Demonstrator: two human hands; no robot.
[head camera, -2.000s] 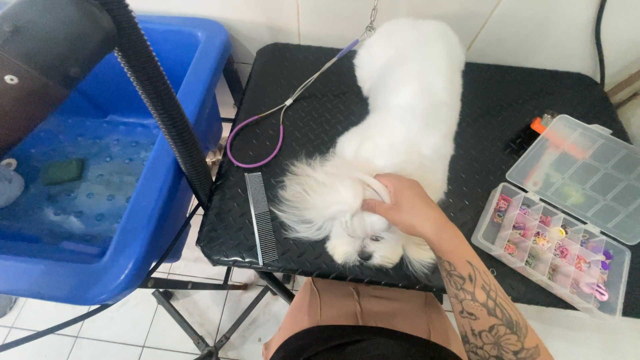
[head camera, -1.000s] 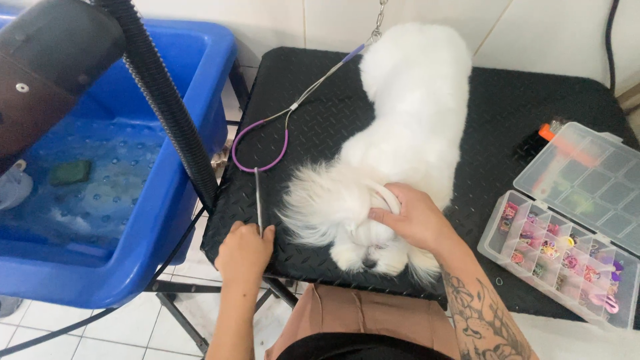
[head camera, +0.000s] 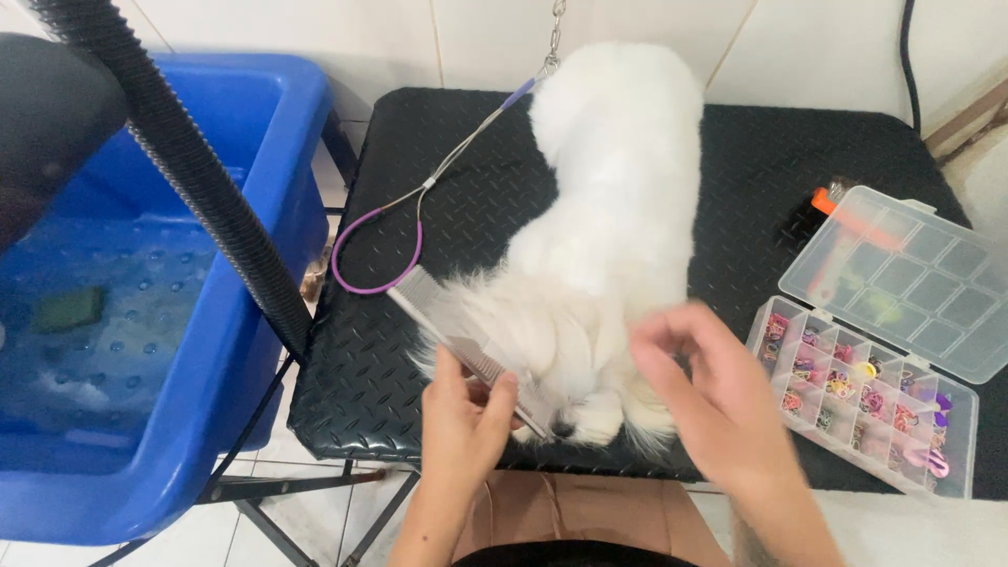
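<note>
A white dog lies on a black grooming table, its head at the near edge with the dark nose showing. My left hand is shut on a metal grooming comb, held slantwise against the long fur at the left side of the head. Over the fur on the right of the head is my right hand, slightly blurred, fingers curled and apart, with nothing seen in it. A grooming loop with purple covering lies on the table left of the dog, joined to a chain.
An open clear compartment box of small coloured bands and bows is at the right. Behind its lid lies an orange-handled brush. A blue tub with water and a green sponge stands left, crossed by a black ribbed hose.
The comb, lying on the table two seconds ago, is now in my left hand at the dog's head. My right hand has let go of the head fur and moved right.
</note>
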